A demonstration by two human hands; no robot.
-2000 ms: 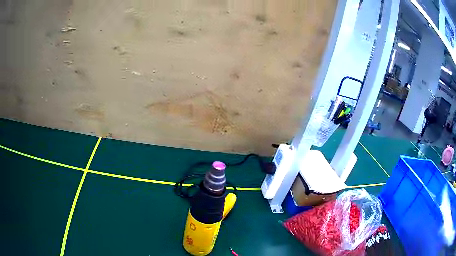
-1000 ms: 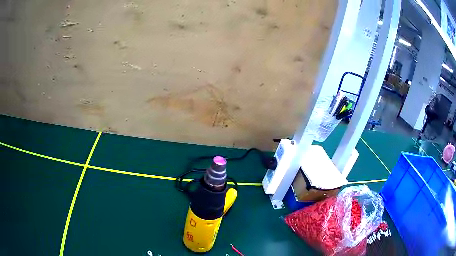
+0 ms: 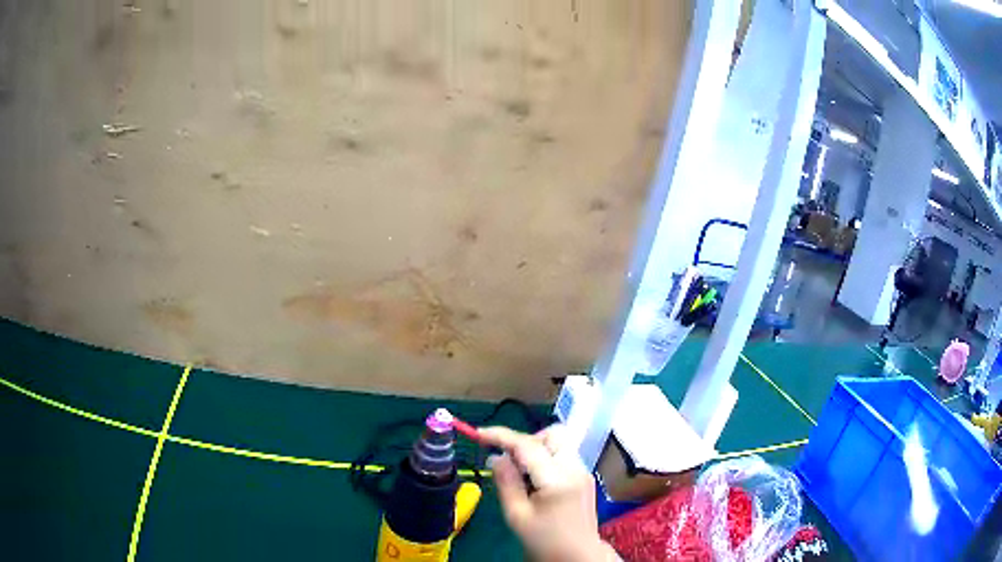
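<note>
My right hand (image 3: 546,490) is at the lower middle, its thumb and index finger pinching a cable lead with a red sleeve (image 3: 465,428). The red sleeve points left, with its tip at the pink nozzle opening of the heat gun. The heat gun (image 3: 421,507) stands upright, with a yellow body, black collar and stepped metal nozzle; its base is cut off by the lower edge. The rest of the lead is hidden by the hand. My left hand is not in view.
A clear bag of red sleeves (image 3: 672,531) lies right of my hand, before a cardboard box (image 3: 637,479). White posts (image 3: 659,236) rise behind. A blue tote (image 3: 879,467) is at the right. A black cord lies behind the gun. A plywood panel (image 3: 330,198) stands behind the mat (image 3: 253,505).
My right hand has come into view with the red-sleeved lead at the nozzle. The camera view has shifted, so the gun and bag sit lower and further left in the picture.
</note>
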